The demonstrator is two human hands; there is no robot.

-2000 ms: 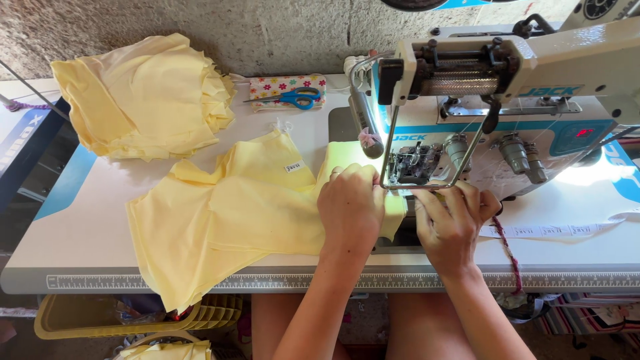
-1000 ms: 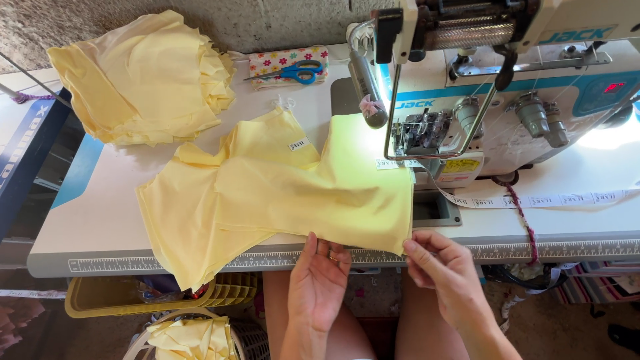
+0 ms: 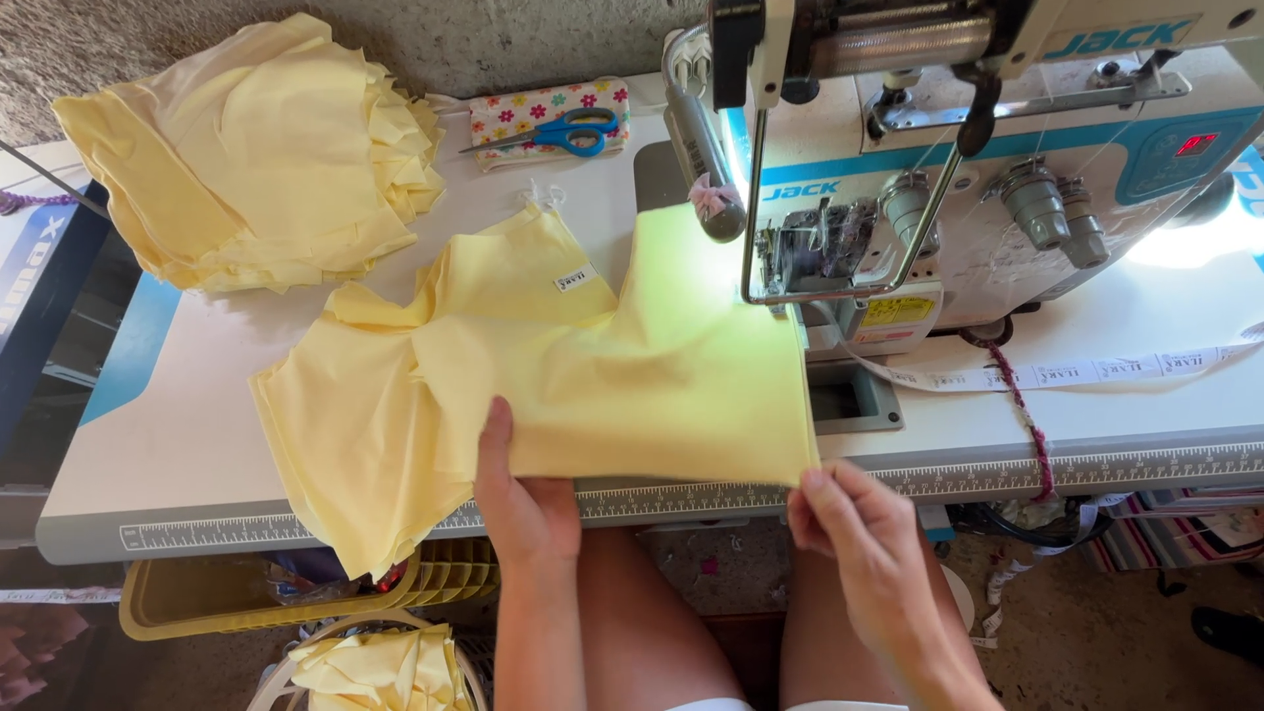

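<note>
A yellow fabric panel (image 3: 652, 395) lies across the table's front edge, its right edge running up to the presser-foot area of a Jack overlock sewing machine (image 3: 839, 237). My left hand (image 3: 528, 494) has its thumb on top of the panel's near edge and its fingers beneath. At the panel's near right corner, my right hand (image 3: 854, 523) pinches the cloth between thumb and fingers. More yellow pieces (image 3: 355, 425) lie to the left, one bearing a small white label (image 3: 572, 278). The machine's lamp (image 3: 703, 168) lights the cloth; the needle is hard to make out.
A thick stack of yellow fabric (image 3: 247, 168) lies back left. Blue-handled scissors (image 3: 568, 133) rest on a floral pouch (image 3: 494, 118). A printed label tape (image 3: 1066, 373) stretches right of the machine. Below the table are a yellow plastic basket (image 3: 207, 614) and a basket holding yellow cloth (image 3: 380, 671).
Two seconds ago both hands were up beside the needle area; they have since come down to the panel's near edge. Over the last second the hold looks much the same. The view has moved closer.
</note>
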